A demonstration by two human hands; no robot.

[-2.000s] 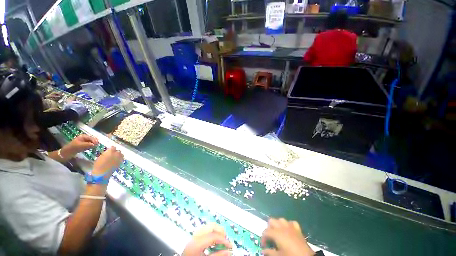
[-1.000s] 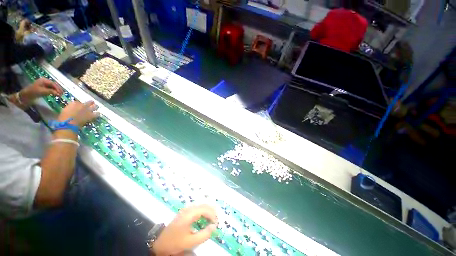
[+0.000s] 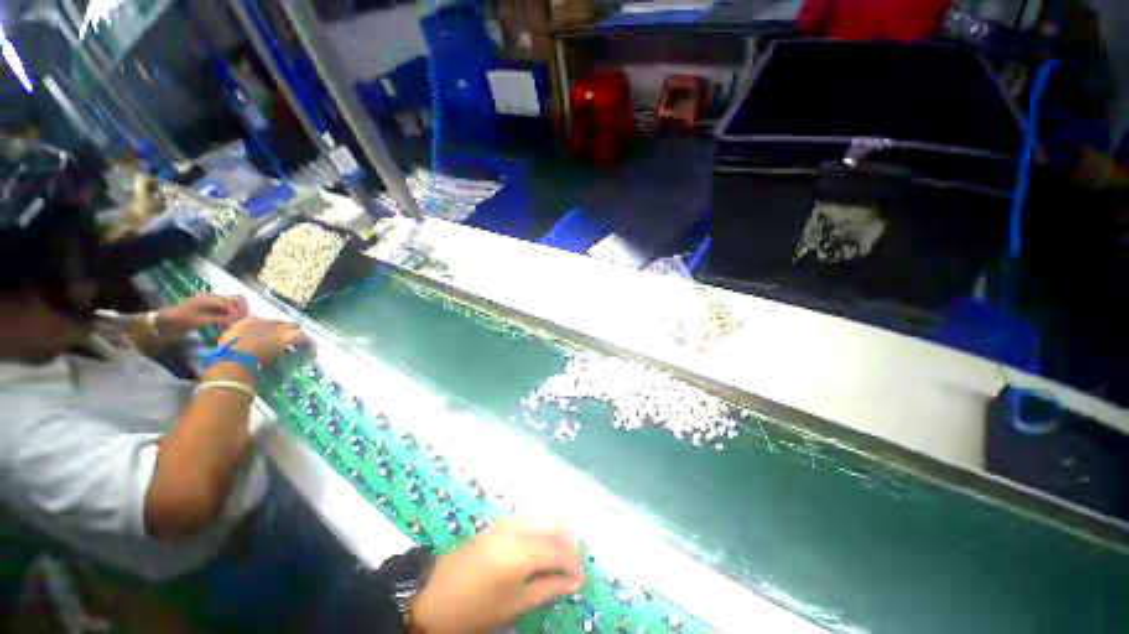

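My left hand (image 3: 501, 576) is at the bottom, with a dark sleeve or band at its wrist. It is over the green circuit board panel (image 3: 372, 448), thumb and fingers bent close together. Blur and glare hide whether a small part is between the fingertips. My right hand is out of the picture. The panel carries rows of small dark, blue and whitish components. A loose pile of small white components (image 3: 644, 394) lies on the dark green belt (image 3: 477, 365) beyond the shiny rail (image 3: 489, 452).
On the left a person in a light shirt (image 3: 87, 452) has both hands over the same panel. Beyond are a dark tray of cream pieces (image 3: 301, 263), a white ledge (image 3: 792, 359) with a clear bag of pieces (image 3: 700, 316), and a black tray with a blue ring (image 3: 1038, 415).
My right hand, seen two seconds ago at the board, has left the picture. My left hand stays over the panel. The view tilted down and swung, then partly back.
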